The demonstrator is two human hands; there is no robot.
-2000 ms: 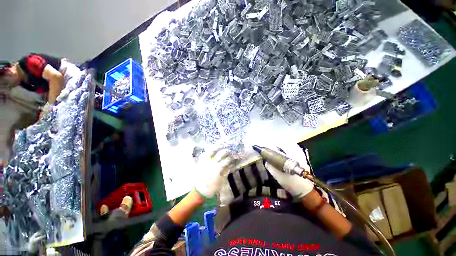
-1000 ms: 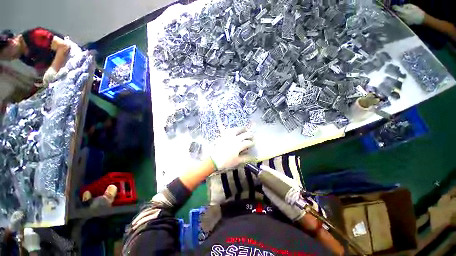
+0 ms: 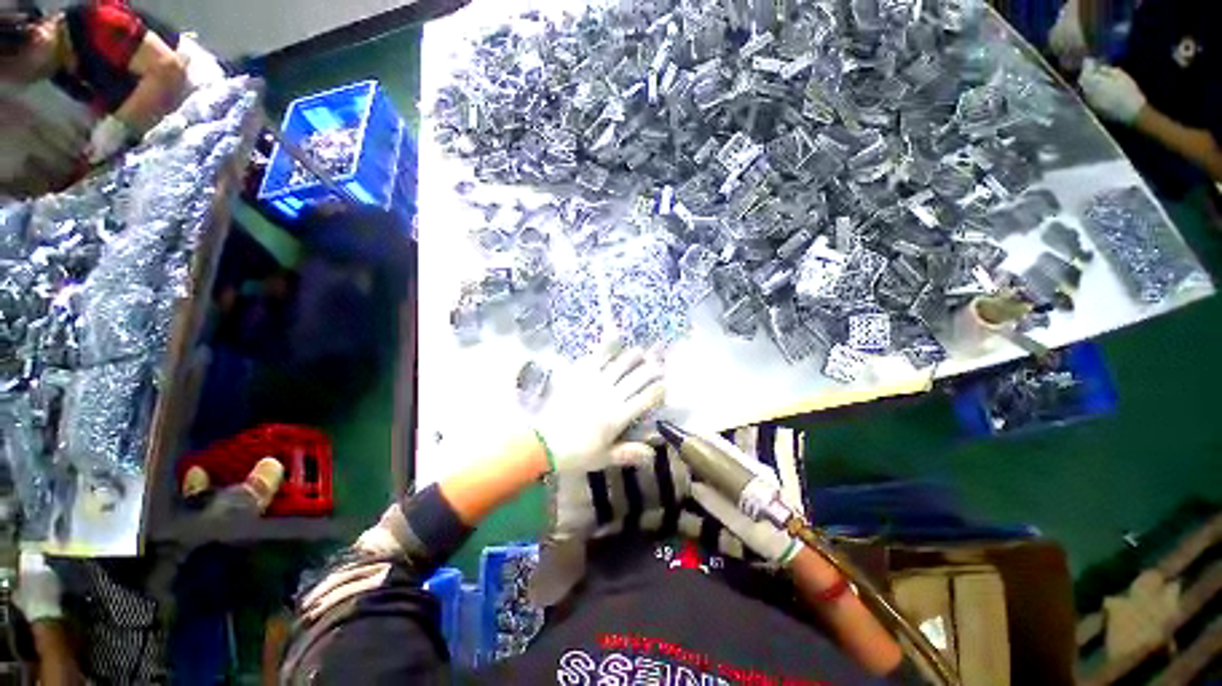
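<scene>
My right hand (image 3: 745,520), in a white glove, holds a grey-silver air tool (image 3: 717,465) with its dark tip pointing up and left, near the table edge. A hose runs back from the tool's rear. My left hand (image 3: 599,409), in a white glove, is at the table edge just left of the tool tip, fingers bent over the tabletop. Whether it holds a small part cannot be told. Small bright pieces (image 3: 619,298) lie just beyond it. Grey metal parts (image 3: 751,148) are heaped across the white table (image 3: 462,389).
A tan cup (image 3: 993,312) and a speckled patch of small parts (image 3: 1143,244) lie at the table's right. Blue crates (image 3: 389,161) and a red crate (image 3: 306,469) are at left, cardboard boxes (image 3: 1039,603) at lower right. Other gloved people are at upper left and upper right.
The view has shifted, and the left table shows nearer the top. My left hand has stayed near the tool tip, its fingers changing position. More of the person at upper right shows.
</scene>
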